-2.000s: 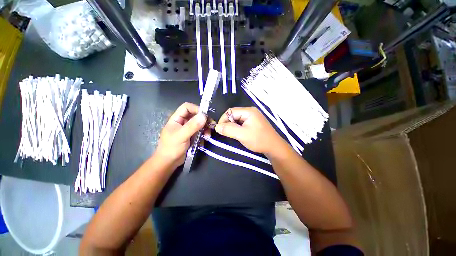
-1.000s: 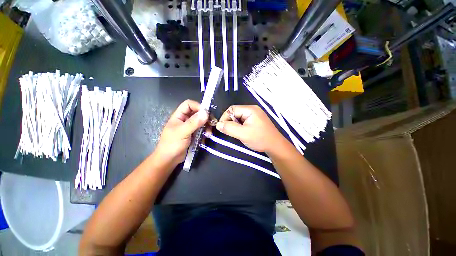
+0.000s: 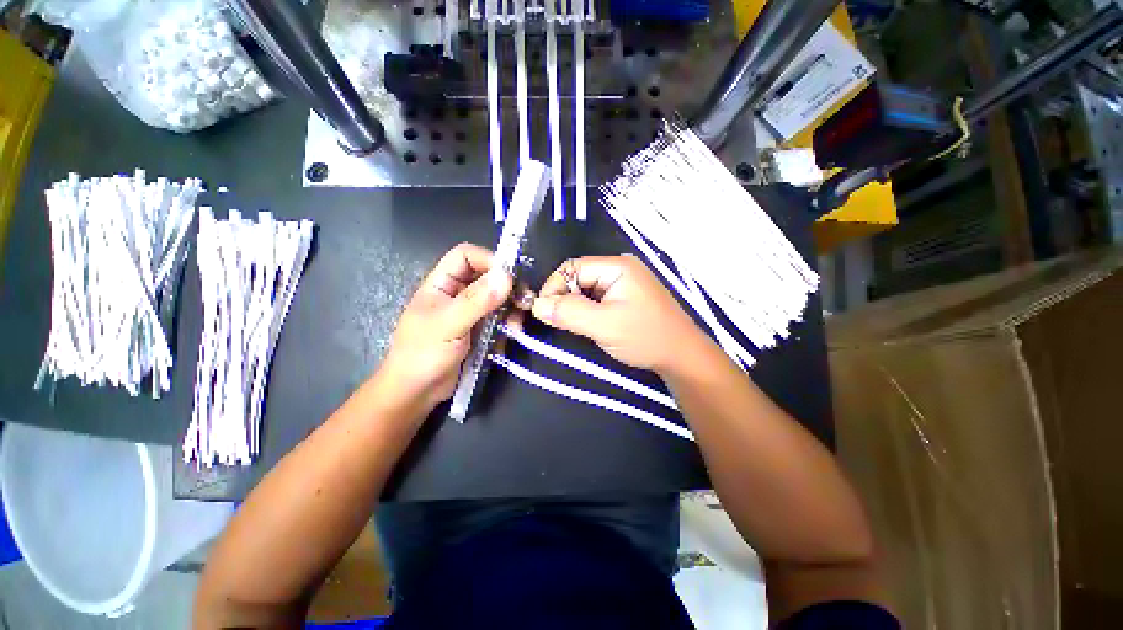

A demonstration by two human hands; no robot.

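Observation:
My left hand grips a narrow silver-grey loading bar around its middle, held slanted over the dark table. Two white cables extend from the bar's lower half to the right, passing under my right forearm. My right hand has its thumb and forefinger pinched at the bar's right edge, beside my left fingertips. A tiny metallic cable end shows between the two hands; how it sits against the bar is too small to tell.
Several white cables hang toward me from the mould on the perforated machine bed, between steel columns. A fanned cable stack lies right. Two bundles lie left, below a bag of white parts. A tub and cardboard box flank the table.
The view has shifted slightly. Both hands stay at nearly the same spot on the bar, with only small finger movement.

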